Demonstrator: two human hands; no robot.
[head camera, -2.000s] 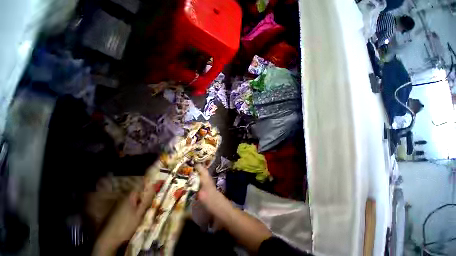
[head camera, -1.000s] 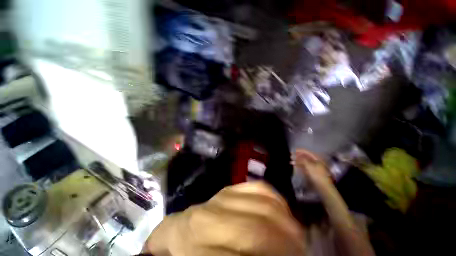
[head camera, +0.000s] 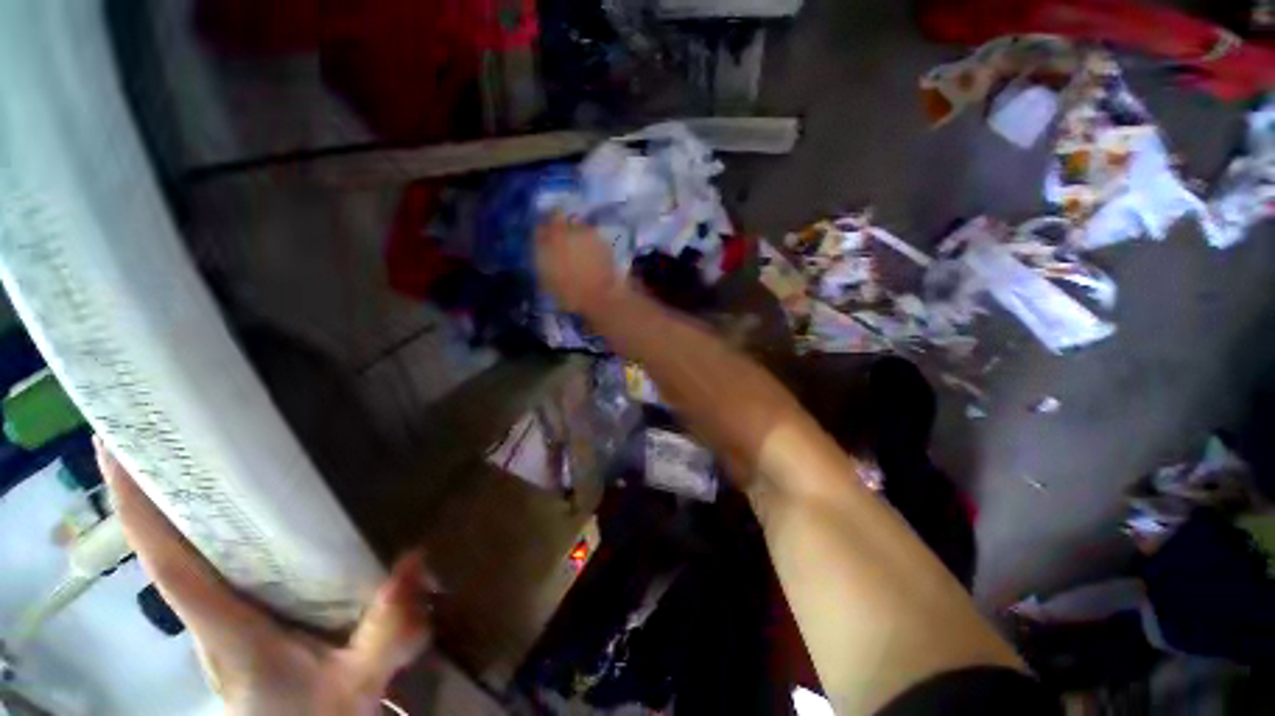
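My left hand (head camera: 301, 650) is at the lower left, around the edge of a white table (head camera: 182, 420), with one finger stretched along the far side and the thumb on the near side. My right arm reaches from the lower right to the upper middle. My right hand (head camera: 573, 266) is blurred over a low pile of blue and white cloth (head camera: 657, 196); whether its fingers hold anything cannot be told. The printed garment piece is not seen in my hands.
Printed and white fabric scraps (head camera: 1035, 287) lie on the grey floor at the right. A brown box-like surface (head camera: 490, 560) is below the table edge. A pale bar (head camera: 741, 134) runs behind the cloth pile. Red objects (head camera: 1119, 35) are at the top. Dark cloth (head camera: 1203, 602) lies lower right.
The view has swung left from the lap and red stool. The printed piece has left my hands. My right arm now reaches to the cloth pile; my left hand is on the table edge.
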